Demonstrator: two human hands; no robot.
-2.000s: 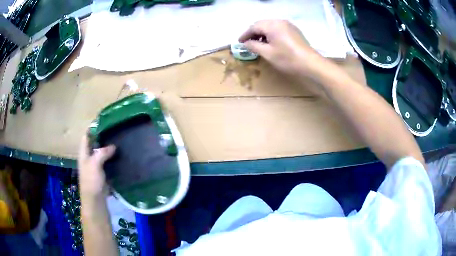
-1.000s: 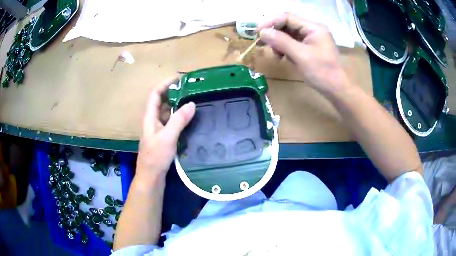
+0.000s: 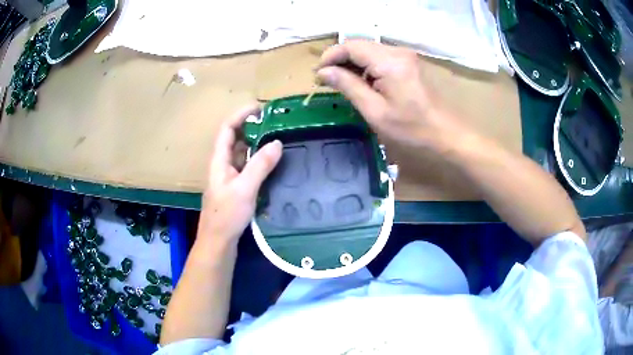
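A glossy green case shell (image 3: 323,243) with a pale rounded rim and dark grey inner panel is held at the bench edge, its squared end away from me. My left hand (image 3: 239,177) grips its left side, thumb over the inner edge. My right hand (image 3: 382,87) pinches a thin, pale yellowish stick (image 3: 311,93) above the squared end. The stick's lower tip meets or is just over the green top surface, near small dark holes. A small white dish (image 3: 359,36) lies behind my right hand, mostly hidden.
Brown cardboard (image 3: 139,118) covers the bench, with a white sheet (image 3: 215,24) behind. More green shells (image 3: 588,132) lie at right and one at upper left (image 3: 80,28). Small green parts are heaped at left (image 3: 29,69) and in a blue crate (image 3: 177,243) below the bench.
The shell came from the left to in front of me and turned squared end away. My right hand left the dish with the stick and moved left, bringing it down to the shell's squared end.
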